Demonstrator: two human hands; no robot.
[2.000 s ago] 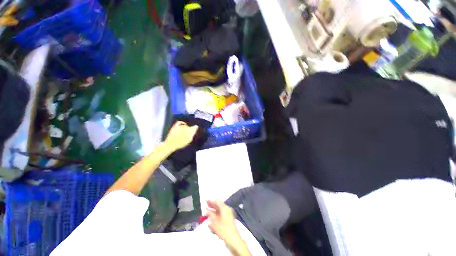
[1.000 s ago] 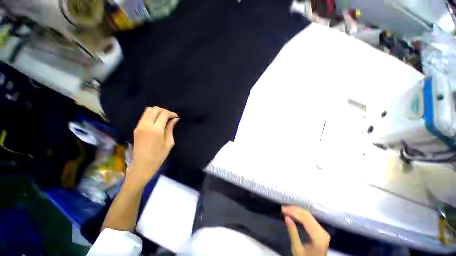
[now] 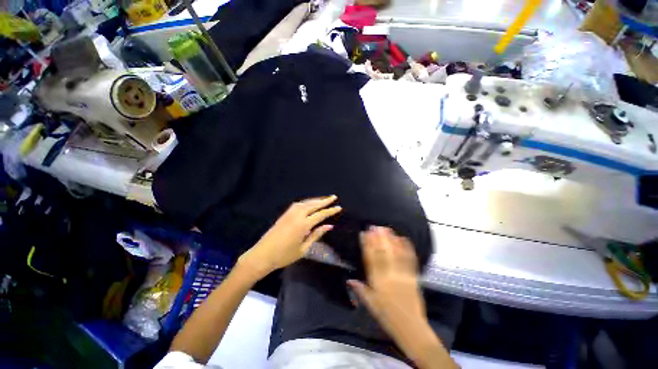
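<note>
A large black panel (image 3: 281, 144) with a small white logo lies over the table left of the sewing machine (image 3: 548, 155). Its near part reaches the table's front edge. My left hand (image 3: 299, 230) is on or just above its near part, fingers apart and pointing right. My right hand (image 3: 389, 270) is blurred, with its fingertips at the panel's near right part. I cannot tell whether the right fingers grip cloth. No cloth is seen under the machine's needle area.
Scissors (image 3: 626, 270) lie at the right. A second sewing machine (image 3: 108, 101) and a green-tinted bottle (image 3: 198, 65) are at the left. A blue basket (image 3: 202, 277) with bags stands below the table. Fabric scraps (image 3: 397, 58) lie behind.
The view has turned from the floor basket to the table. The black panel now extends farther right, towards the machine. Both hands have come together over its near part.
</note>
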